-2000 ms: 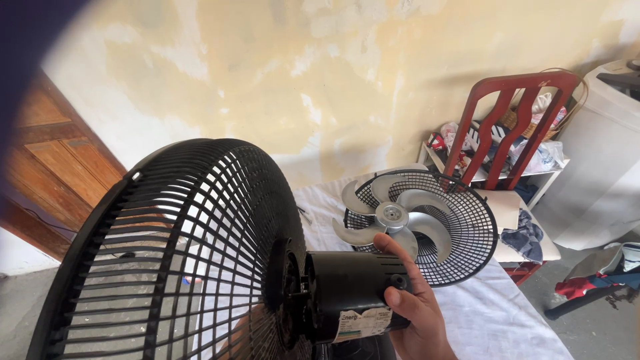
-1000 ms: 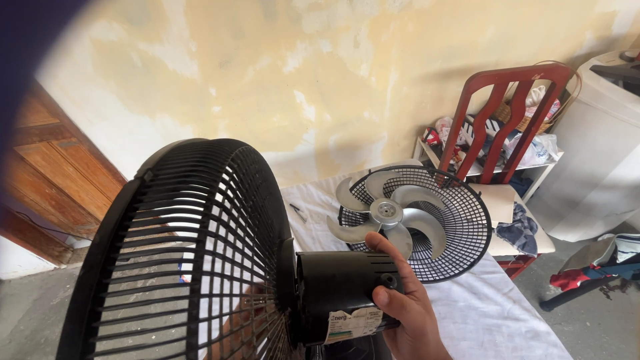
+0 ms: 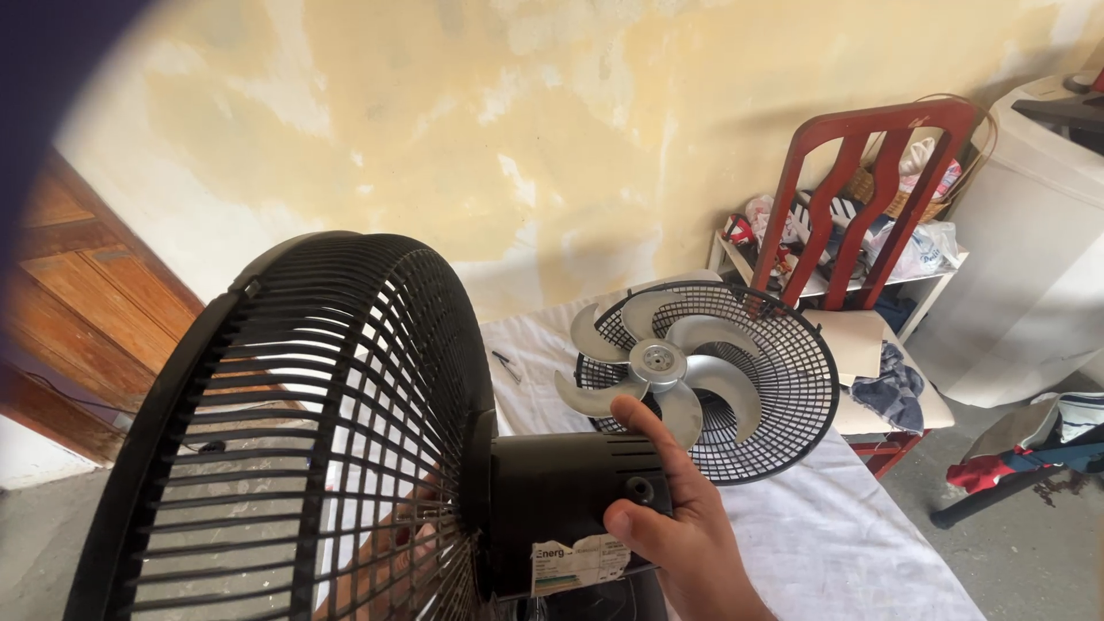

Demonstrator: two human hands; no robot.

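Note:
My right hand [image 3: 690, 509] grips the rear end of a black fan motor housing [image 3: 561, 483], fingers over its top and thumb on the side by a round knob hole. A torn paper label is stuck on the housing. To its left stands the black rear grille [image 3: 345, 414] of the fan, joined to the housing. Through the bars my left hand [image 3: 410, 552] shows partly; what its fingers do is hidden. Behind, a grey fan blade [image 3: 657, 362] lies on the black front grille [image 3: 798, 414] on a white cloth-covered table [image 3: 776, 535].
A small dark tool [image 3: 507, 366] lies on the cloth. Beyond the table stand a red wooden chair [image 3: 871, 207] with a cloth on its seat, a white shelf [image 3: 923, 302] with bags and shoes, and a large white container [image 3: 1018, 241]. A wooden door [image 3: 103, 293] is at left.
The fan housing and grille have dropped a little lower in view, with my right hand still on the housing. The blade and front grille on the table look unmoved.

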